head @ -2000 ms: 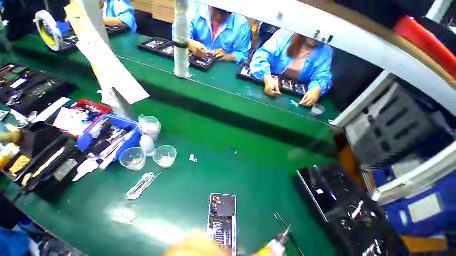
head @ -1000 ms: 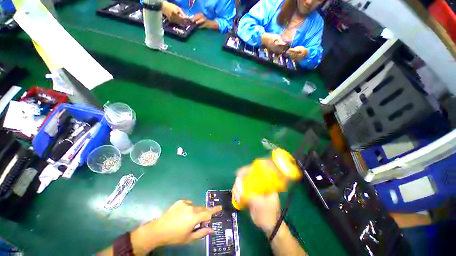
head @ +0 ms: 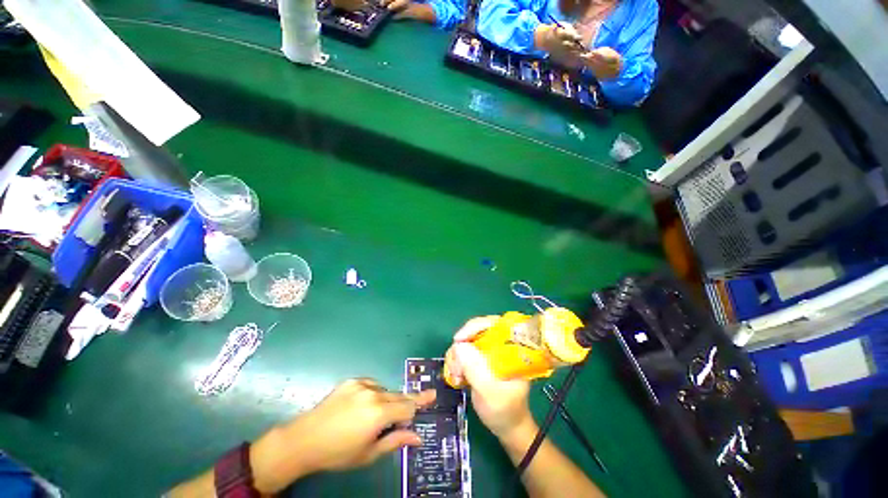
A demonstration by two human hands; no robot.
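The open smartphone (head: 437,457) lies on the green mat at the bottom centre, with its black battery and white print showing. My right hand (head: 485,389) is closed round the yellow electric screwdriver (head: 521,345) over the phone's upper right part; the screwdriver's tip is hidden. My left hand (head: 355,426) lies at the phone's left edge, with fingertips on its upper part. Whether it holds a small part cannot be told. Dark tweezers (head: 577,428) lie right of the phone, partly behind the black cord.
Screw cups (head: 279,281), a whitish bottle (head: 230,256) and a blue tool bin (head: 73,255) stand at left. A white coiled bundle (head: 230,360) lies left of my hand. A black parts tray (head: 696,389) is at right. A person in a blue smock (head: 623,49) sits opposite.
Both hands have come into view at the phone, the right with the yellow screwdriver. Over the last second the screwdriver has turned slightly and the coiled cord now shows. The camera view has shifted.
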